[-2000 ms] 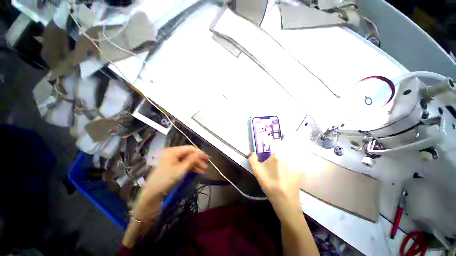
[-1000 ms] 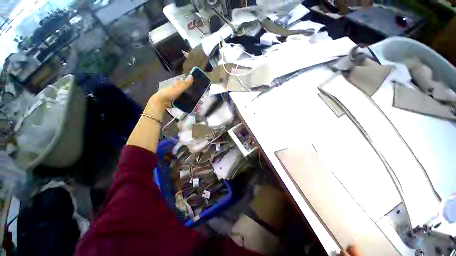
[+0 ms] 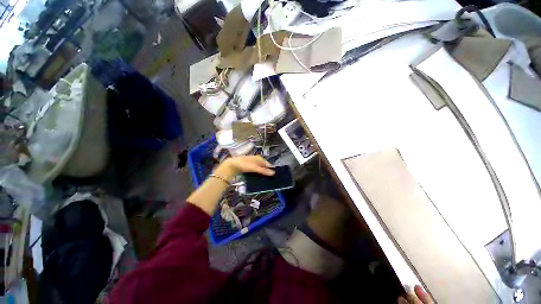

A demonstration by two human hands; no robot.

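Observation:
My left hand (image 3: 248, 166) holds a smartphone (image 3: 270, 180) with a dark screen above the blue crate, left of the table edge. My right hand (image 3: 417, 295) is cut off by the bottom edge of the picture; only fingertips show at the table's front edge, beside a long beige cut panel (image 3: 415, 219). Whether they grip the panel cannot be told. A long pale strip with a dark edge (image 3: 474, 119) lies further back on the table. Part of the metal needle area (image 3: 517, 274) shows at the lower right.
A blue crate (image 3: 224, 234) on the floor holds bundles. More tied bundles (image 3: 249, 101) hang at the table's left end, with a white cord. A white box (image 3: 298, 141) sits under the table edge. A pale tub (image 3: 77, 136) and dark blue cloth (image 3: 142, 113) are at left.
The phone was in my right hand by the machine, then in my left hand, raised at the table's far left end. It has since come down and nearer, above the crate. The view has swung left.

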